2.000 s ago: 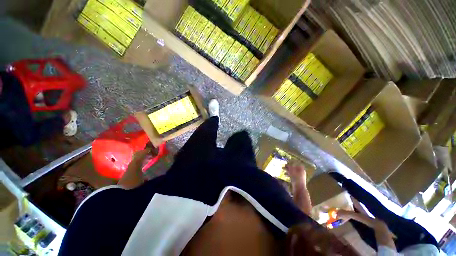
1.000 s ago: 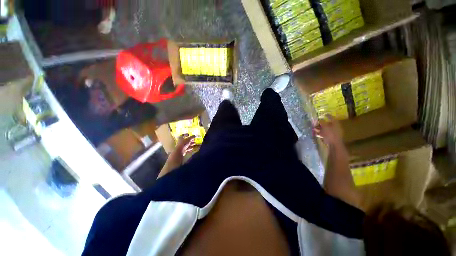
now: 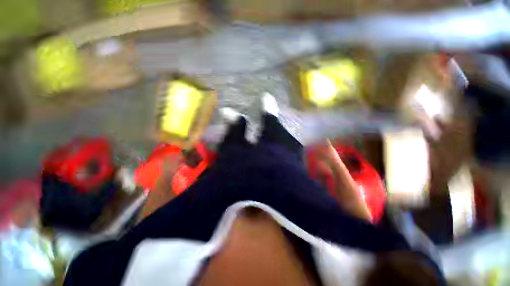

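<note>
The view is strongly blurred. A small brown carton with yellow packs stands on the floor, ahead and left of my shoes. More yellow packs lie in a carton ahead and right. My left hand is over a red stool at my left; the fingers are too blurred to tell. My right hand is beside another red stool at my right; its grip cannot be made out.
A third red stool is at the far left, by a dark shape. Yellow packs and a large carton edge blur at the upper left. A person's dark clothing shows at the right, near a pale box.
The view has swung round. The large cartons at the right have left the picture, and a red stool has come into view at my right. My left hand is now away from the carton of packs.
</note>
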